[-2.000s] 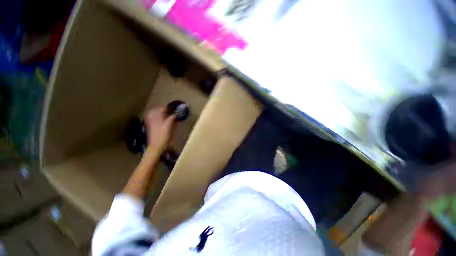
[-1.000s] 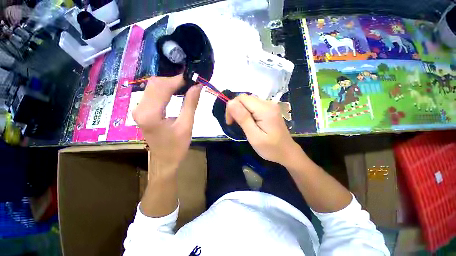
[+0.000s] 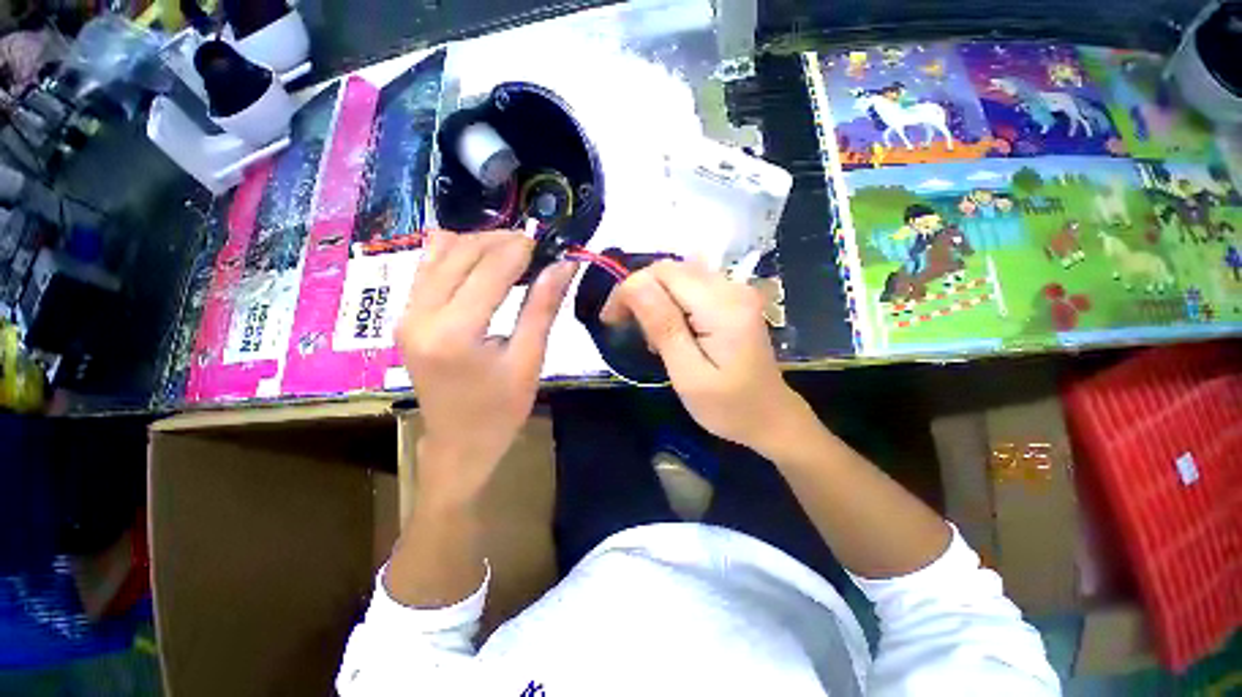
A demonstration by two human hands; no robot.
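An open black round housing point(image 3: 579, 150) lies on the white sheet, with a silver-white cylinder point(image 3: 486, 154) and a small ring part point(image 3: 549, 204) inside. My left hand point(image 3: 477, 327) is at its near edge, thumb and fingertips pinching a small wire connector, mostly hidden by the fingers. My right hand point(image 3: 708, 341) pinches the red lead wires point(image 3: 597, 260), which run between the two hands. A second black round part point(image 3: 609, 343) lies under my right fingertips near the table edge, partly covered.
A white body with bracket point(image 3: 736, 198) lies right of the housing. Pink printed packaging point(image 3: 327, 259) is at left, white units point(image 3: 245, 116) behind it. A unicorn-and-horse picture sheet point(image 3: 940, 218) is at right. An open carton point(image 3: 273, 545) and red crate point(image 3: 1171, 490) are below.
Over two seconds, the view has gone from my hand in the carton to both hands at the bench. In the last second, the housing's inside has come more into view, and my left fingers have closed together.
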